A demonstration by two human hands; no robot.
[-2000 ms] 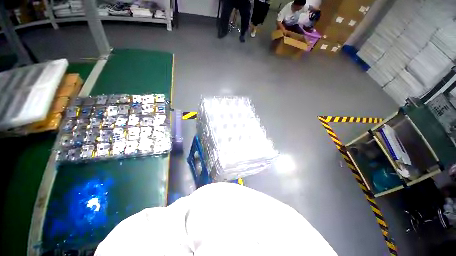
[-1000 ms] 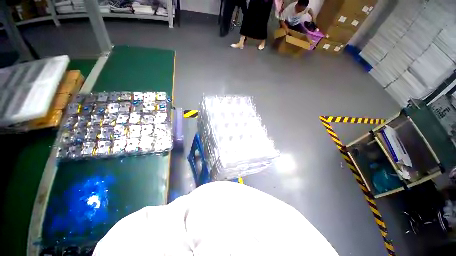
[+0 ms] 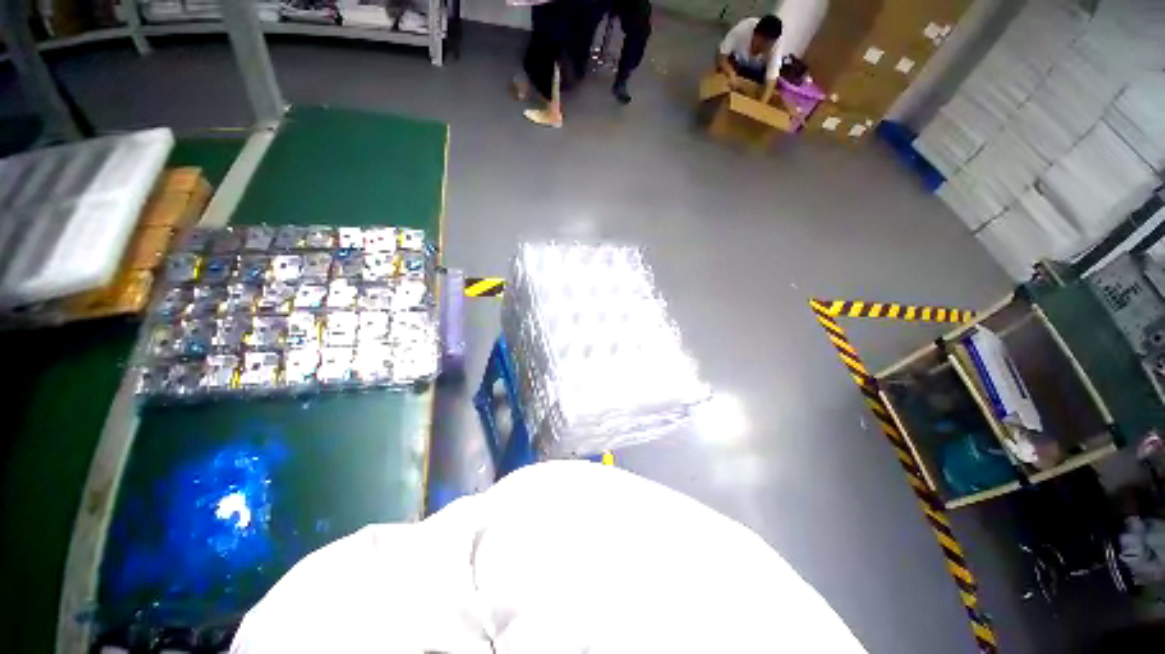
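Observation:
A filled tray of small electronic modules (image 3: 288,313) lies on the green bench top (image 3: 281,447) at left. The modules look silvery and dark with small yellow and blue bits, closely packed in rows. A bright blue glinting patch (image 3: 224,505) shows on the green surface nearer to me. At the lower left edge a dark row of items (image 3: 160,635) is cut off by the picture's edge. Neither of my hands shows; a white-clothed part of my body (image 3: 562,562) fills the bottom middle.
A stack of clear empty trays (image 3: 601,332) stands beside the bench, above a blue frame (image 3: 505,403). A white slotted sheet (image 3: 77,217) lies on brown cardboard at far left. A wheeled cart (image 3: 1009,396) stands at right. People stand and crouch near an open carton (image 3: 744,113).
The standing person in dark clothes at the back has moved left. The crouching person has shifted slightly at the carton. The near tray and stack look unchanged; the view has shifted slightly.

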